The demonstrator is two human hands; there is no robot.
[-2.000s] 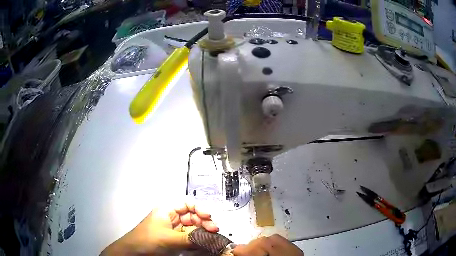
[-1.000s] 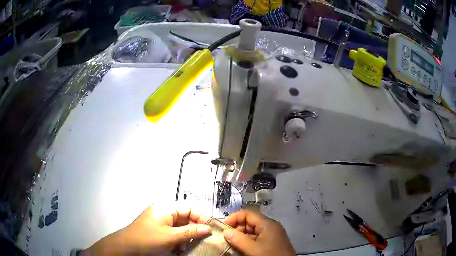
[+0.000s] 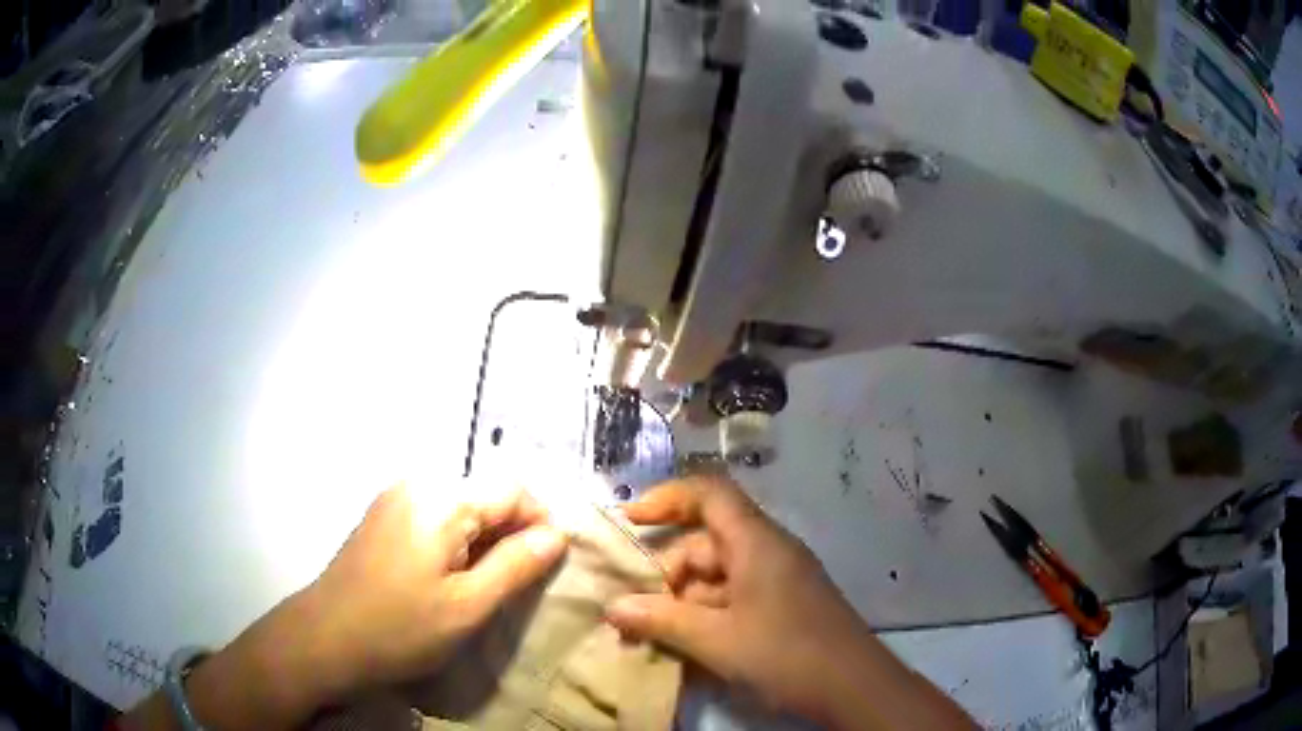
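A beige cloth piece (image 3: pixel 578 650) hangs from both hands over the table's front edge, its upper edge just in front of the needle plate (image 3: pixel 638 440). My left hand (image 3: pixel 443 578) pinches it on the left between thumb and fingers. My right hand (image 3: pixel 714 578) holds its right side, where a thin folded edge or seam runs slantwise. The presser foot (image 3: pixel 618 407) stands just beyond the cloth; the cloth does not appear to be under it. Whether the dark ribbed piece is in the hands cannot be seen.
The white sewing machine head (image 3: pixel 671 172) and arm rise behind the hands. A bright yellow lamp (image 3: pixel 464 93) is at its left. Orange-handled snips (image 3: pixel 1050 567) lie on the right of the table. A white tray (image 3: pixel 1225 650) with a tan block is at the lower right.
The view has tipped down. The dark ribbed piece seen in the hands earlier no longer shows. Both hands now hold the beige cloth, and more of it is visible than a second ago.
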